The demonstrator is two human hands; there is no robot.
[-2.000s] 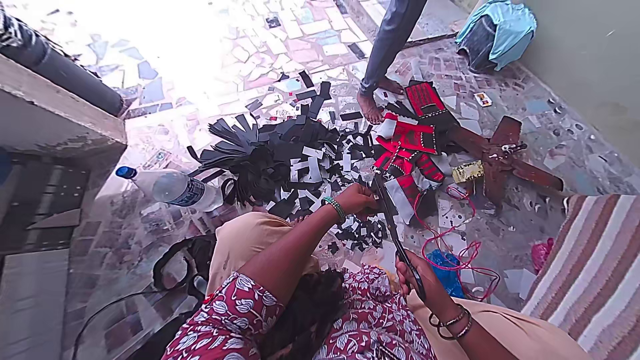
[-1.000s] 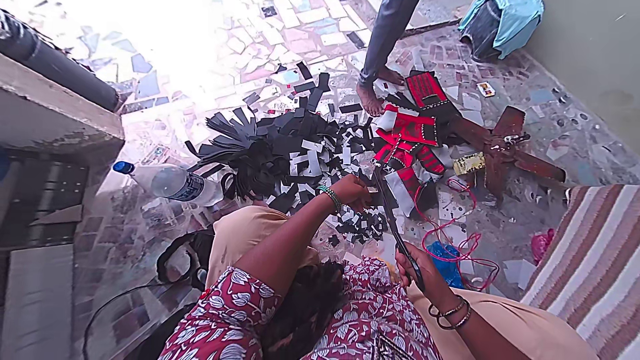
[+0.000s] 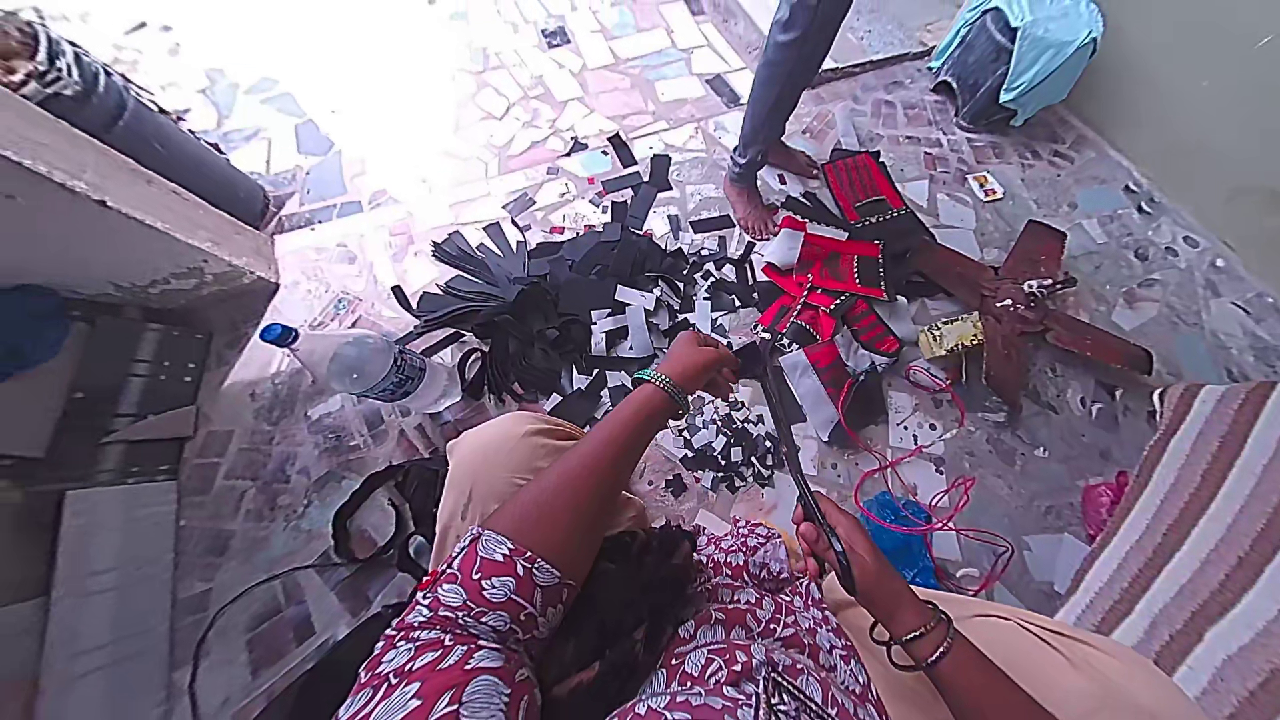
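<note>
My left hand [image 3: 703, 362], with a green beaded bangle at its wrist, pinches a small black strip [image 3: 748, 360]. The strip touches or lies close to the upper end of a long dark tool [image 3: 795, 460], which looks like large scissors or shears. My right hand [image 3: 850, 550] is closed round the tool's lower end. Whether its blades are apart cannot be told. Small black and white cut pieces [image 3: 725, 440] lie on the floor below my left hand. Behind it spreads a heap of black strips [image 3: 560, 290]. Red and black patterned pieces [image 3: 830, 265] lie beyond the tool's tip.
A water bottle [image 3: 370, 365] lies on the left floor. Another person's bare foot [image 3: 750, 208] stands by the red pieces. A brown metal fan [image 3: 1025, 300], a pink cord [image 3: 965, 500], a blue plastic bag [image 3: 900, 535] and a striped mat [image 3: 1180, 540] are on the right.
</note>
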